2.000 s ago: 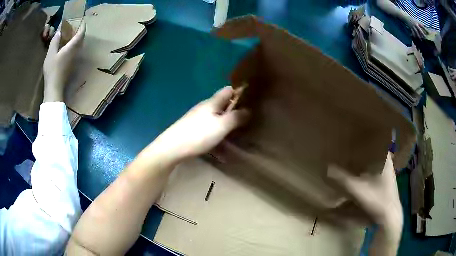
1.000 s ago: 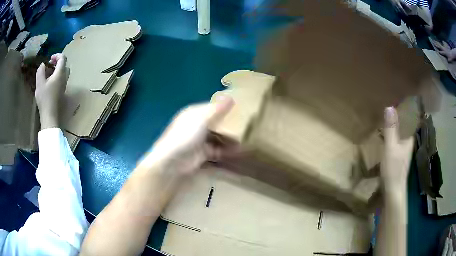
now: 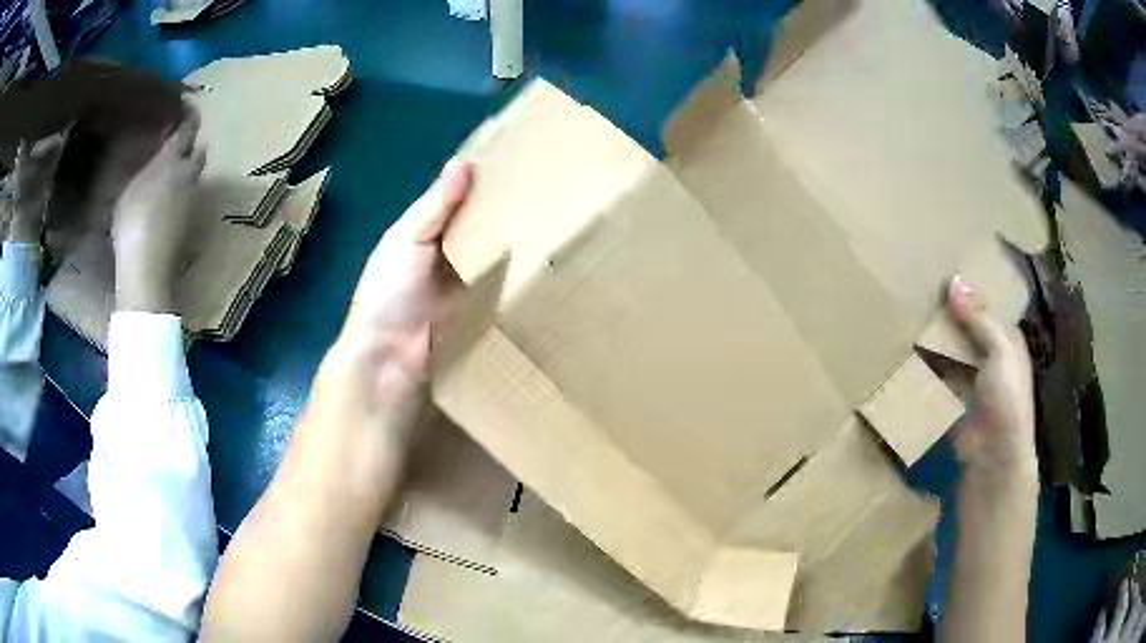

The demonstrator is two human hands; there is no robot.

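Note:
A part-folded box (image 3: 679,339) is held up in front of me, tilted, its inner face towards me. Its front wall stands partly up along the near edge, with small corner flaps at its ends. The side panels lie spread outward and the large lid (image 3: 905,163) extends to the upper right. My left hand (image 3: 409,270) grips the left side panel, thumb on top. My right hand (image 3: 993,364) holds the right edge near the lid ear and corner flap, its fingers partly hidden. Flat box blanks (image 3: 452,502) lie under it.
A stack of blanks (image 3: 251,251) lies on the dark green table (image 3: 390,113) to the left, beside a neighbour's hands and white sleeve (image 3: 157,440). A pale post (image 3: 507,38) stands ahead. More blanks (image 3: 1112,364) lie at the right, with another person's hand at the upper right.
The box has opened out and tilted, so its inside now shows, lighter and flatter, with side panels spread. My left hand has moved up and left. The neighbour has lifted a dark cardboard piece.

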